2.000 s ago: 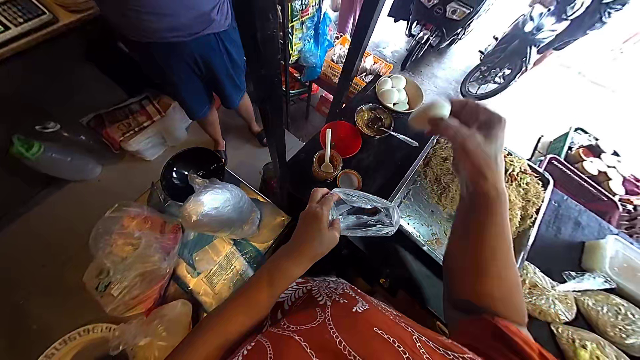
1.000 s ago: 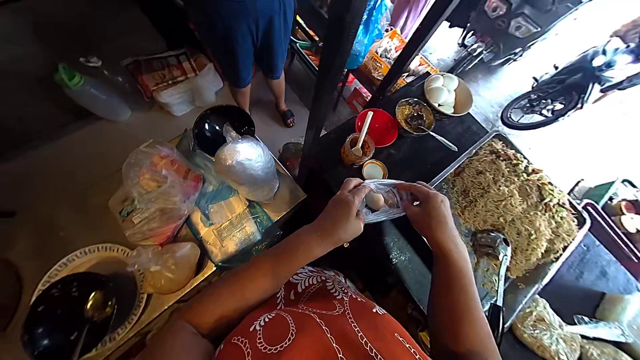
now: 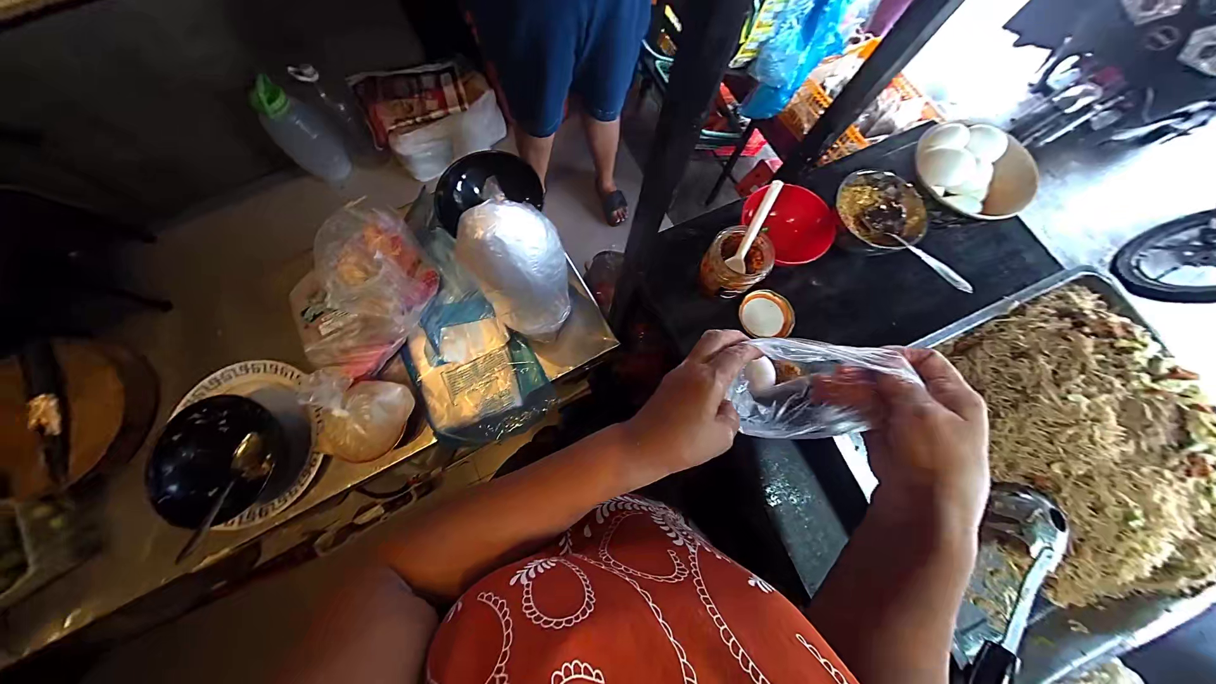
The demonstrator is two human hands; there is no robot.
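My left hand grips the left rim of a clear plastic bag, and my right hand holds its right side, with some fingers behind the film. The bag's mouth is spread between them. A white egg and some orange-brown food show inside. Right of my hands lies a large metal tray heaped with fried noodles, with metal tongs at its near left corner. Beyond the bag are a jar of chili sauce with a white spoon, and a round jar lid.
On the dark table stand a red bowl, a sauce bowl with a spoon, and a bowl of eggs. A black post rises beside it. Wrapped bags and a black bowl lie left. A person stands beyond.
Two seconds ago my right hand held an egg above the noodles; one second ago it was at the bag. Now both hands spread the bag wider, with an egg inside. The view has turned left.
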